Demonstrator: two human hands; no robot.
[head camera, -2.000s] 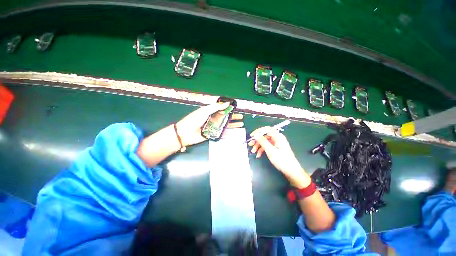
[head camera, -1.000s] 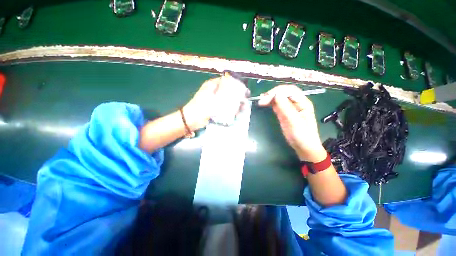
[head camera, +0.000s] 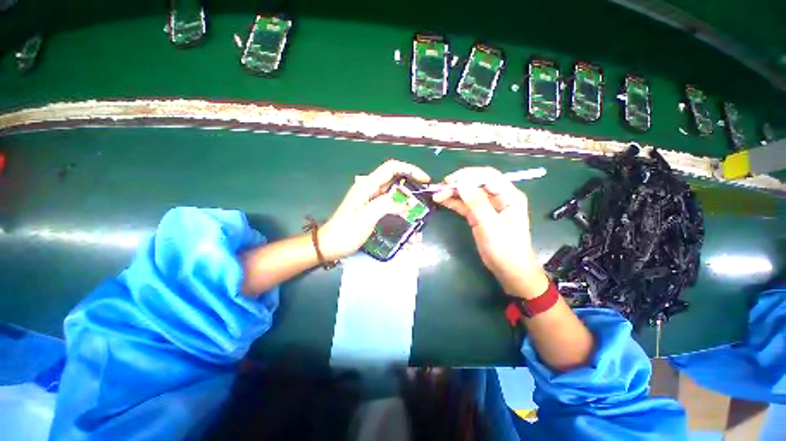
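My left hand holds a half-assembled phone unit, a black frame with green board showing, tilted above the pale sheet. My left fingers lie over the unit's upper left part. My right hand holds a thin pale stick-like tool, likely tweezers, like a pen. Its thin end reaches the top end of the unit. Whether the tip grips a small part cannot be told.
A heap of glossy black parts lies right of my right hand. Beyond the cream belt edge strip, the green belt carries several phone units with small white pieces. A blue sleeve shows at far right.
Against the earlier frames, the tool tip has come to the unit's top end and the unit is tilted and lower than before. The view has shifted.
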